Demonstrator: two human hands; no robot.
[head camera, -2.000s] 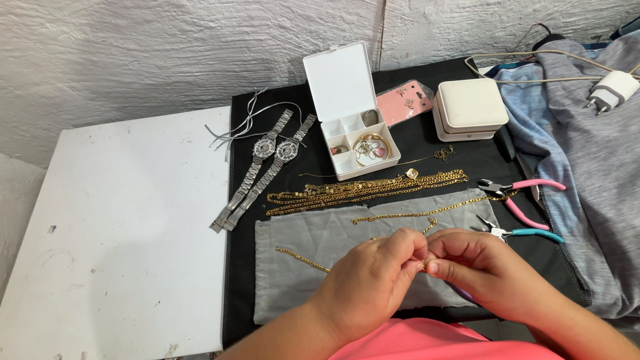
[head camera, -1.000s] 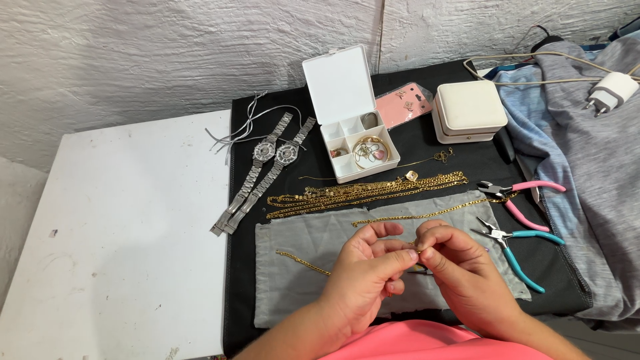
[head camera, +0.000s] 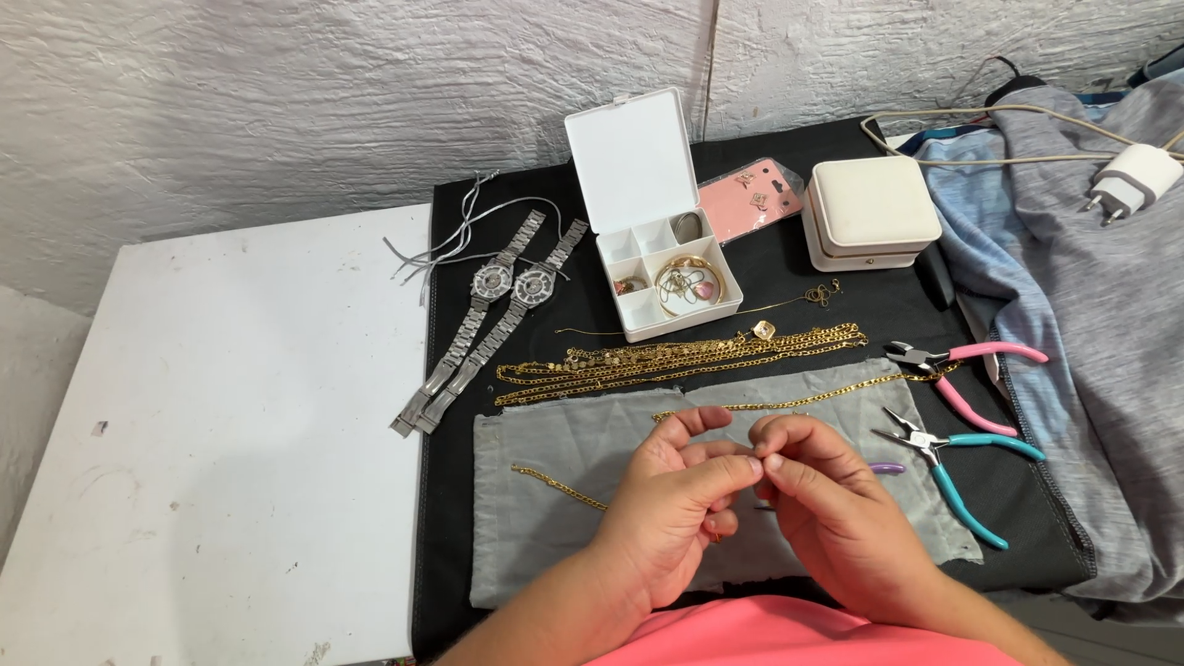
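My left hand (head camera: 671, 504) and my right hand (head camera: 823, 490) meet fingertip to fingertip above a grey cloth (head camera: 536, 546). Something tiny seems pinched between them, too small and covered to name. A short gold chain (head camera: 560, 486) runs under my left hand. Behind my hands, another gold chain (head camera: 805, 398) reaches to pink-handled cutting pliers (head camera: 962, 370). Teal-handled pliers (head camera: 943, 453) lie open to the right. A purple handle (head camera: 886, 469) shows beside my right hand, the rest hidden. Several gold chains (head camera: 675, 361) lie in a row beyond the cloth.
An open white compartment box (head camera: 638, 324) holds jewellery. Near it are a pink earring card (head camera: 740, 208), a closed cream jewellery box (head camera: 869, 208) and two metal watches (head camera: 492, 277) (head camera: 534, 285). A white plug adapter (head camera: 1133, 180) rests on grey fabric (head camera: 1064, 120) at right. A white tabletop (head camera: 250, 398) extends left.
My hands, closely bunched two seconds ago, have opened out somewhat, with the left fingers more spread. Their fingertips still meet. The teal pliers and purple handle are less covered than in the earliest frame.
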